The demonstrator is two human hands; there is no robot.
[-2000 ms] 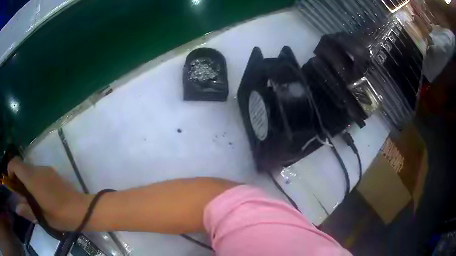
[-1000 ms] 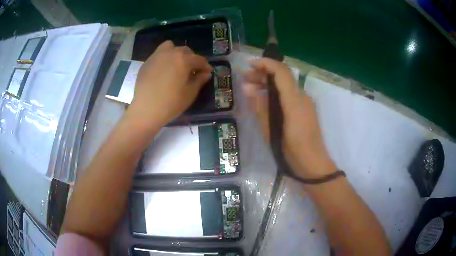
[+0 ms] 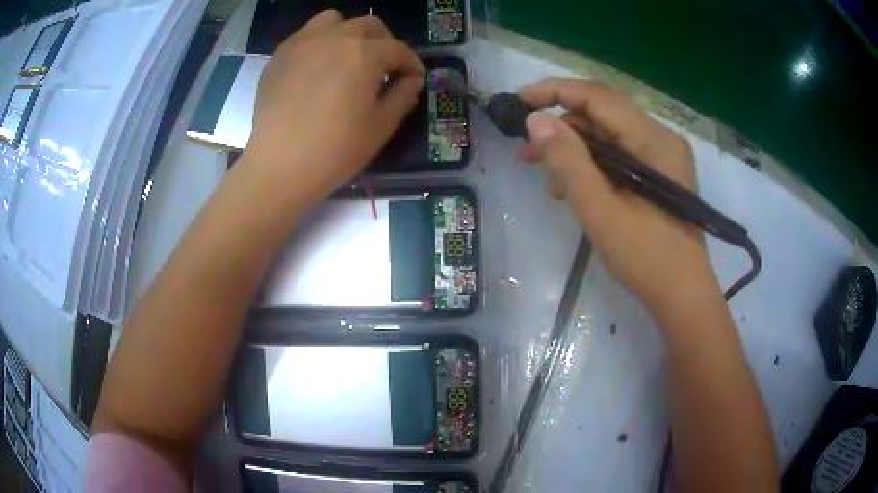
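My right hand [image 3: 616, 164] holds a soldering iron [image 3: 664, 193] like a pen. The iron's tip end points left at the circuit board [image 3: 449, 120] of the second case from the top. My left hand [image 3: 332, 91] is over that black case, with thumb and fingertips pinched beside the board's left edge. What the fingertips hold is too small to tell, and the palm side is hidden. A battery cell [image 3: 229, 96] sticks out left of this hand, tilted. Two cases below hold silver cells [image 3: 337, 255] and boards with digit displays.
A clear blister tray [image 3: 361, 325] holds the cases. Stacked white trays [image 3: 87, 144] stand at the left. A black holder [image 3: 847, 318] and a black fan with a round label [image 3: 839, 464] are at the lower right. A green conveyor belt [image 3: 732, 87] runs behind.
The view has shifted, so the cases sit higher. The iron, upright a second ago, now slants with its tip end at the second case's board. My left hand stays at that case.
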